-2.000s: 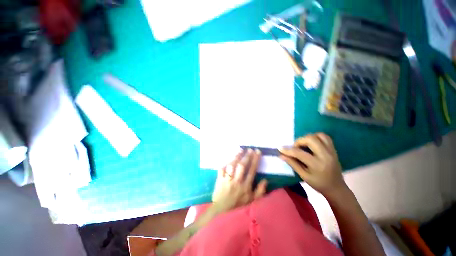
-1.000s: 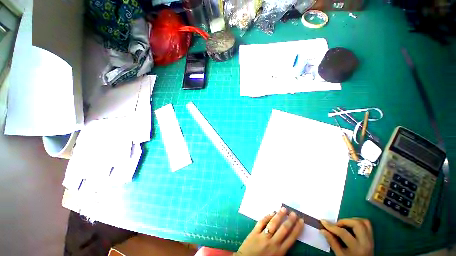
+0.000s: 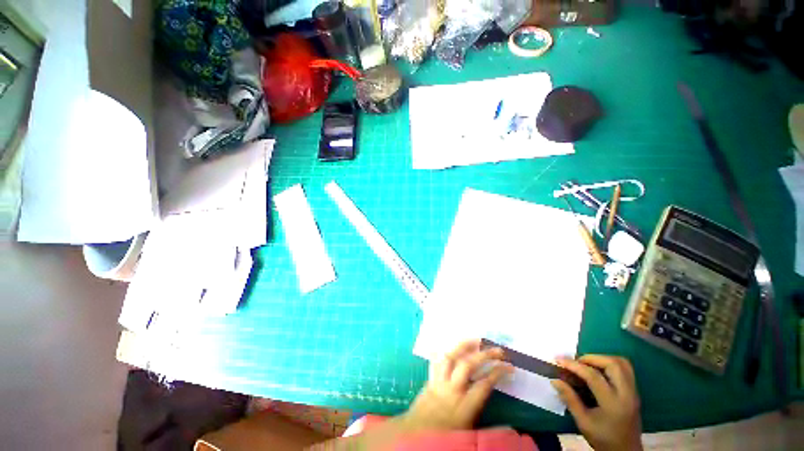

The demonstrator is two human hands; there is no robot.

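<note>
A large plain white sheet (image 3: 511,273) lies on the green cutting mat in front of me. A short dark steel ruler (image 3: 529,360) lies slanted across its near part. My left hand (image 3: 463,380) rests on the sheet with its fingertips at the ruler's left end, pressing it down. My right hand (image 3: 604,396) has its thumb and fingers at the ruler's right end, by the sheet's right edge. I cannot tell whether it also holds a thin tool.
A long ruler (image 3: 379,245) touches the sheet's left edge, with a card strip (image 3: 305,238) farther left. Tools with wooden handles (image 3: 612,211) and a calculator (image 3: 692,286) lie right. A phone (image 3: 338,131), sketches (image 3: 476,123) and a dark disc (image 3: 569,113) lie behind; papers (image 3: 189,264) pile left.
The camera view has shifted to take in more of the table than at first. Both hands stay at the ruler on the sheet; the left fingers look more bent than a second ago.
</note>
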